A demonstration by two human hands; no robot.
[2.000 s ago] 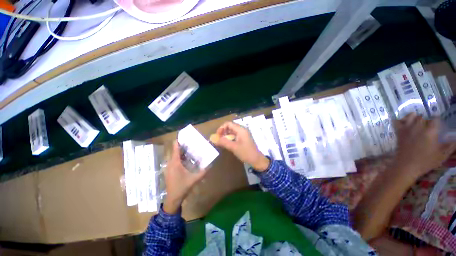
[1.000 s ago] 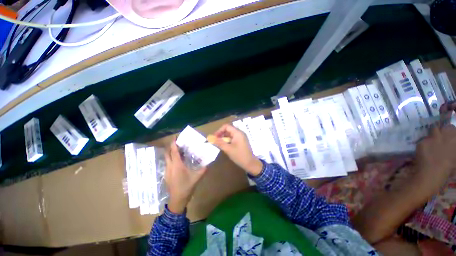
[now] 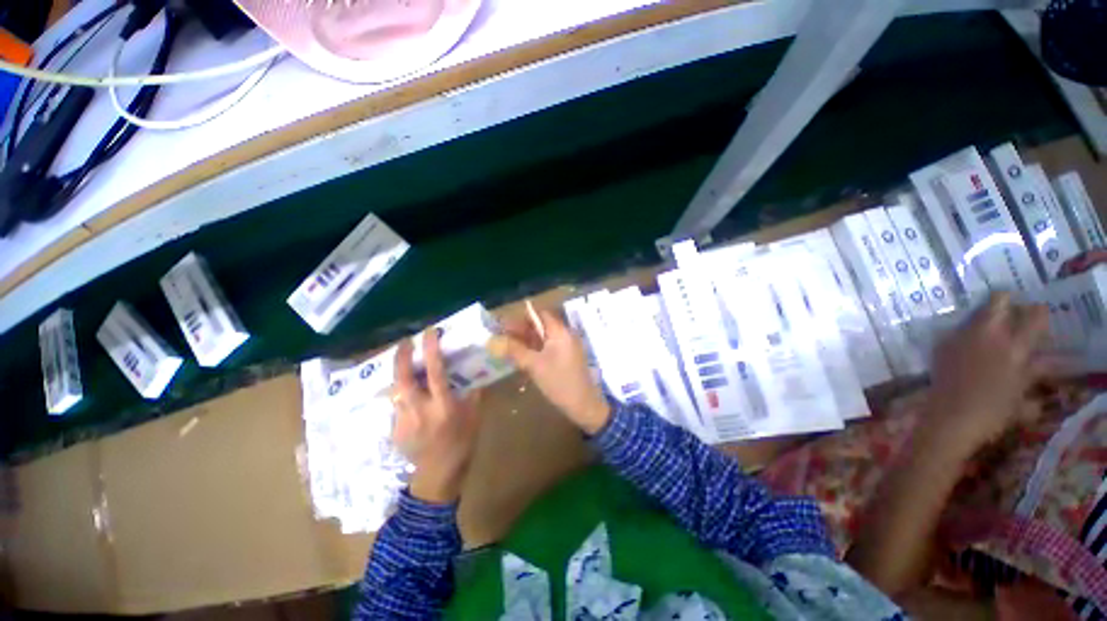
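Note:
A white product box point(image 3: 467, 334) lies between my two hands, turned partly on its side, with glossy film around it. My left hand point(image 3: 435, 419) grips the box from above, its fingers spread over the face. My right hand point(image 3: 549, 362) is at the box's right end, thumb and finger at its corner, with pale yellow covers on the fingertips. Whether it pinches the box or only film cannot be told. Bagged boxes point(image 3: 346, 467) lie on the cardboard sheet point(image 3: 206, 485) under and left of my left hand, shining with glare.
Loose boxes point(image 3: 348, 273) are spaced along the dark green conveyor belt point(image 3: 510, 206). A row of bagged boxes point(image 3: 777, 340) overlaps at right. Another person's hand point(image 3: 989, 352) handles a box at far right. A slanting metal support point(image 3: 789, 115) and pink fan point(image 3: 364, 30) are beyond.
My left hand has turned over the box, which now lies lower and flatter, towards the bagged boxes. The belt boxes have moved left. The other person's hand has shifted left.

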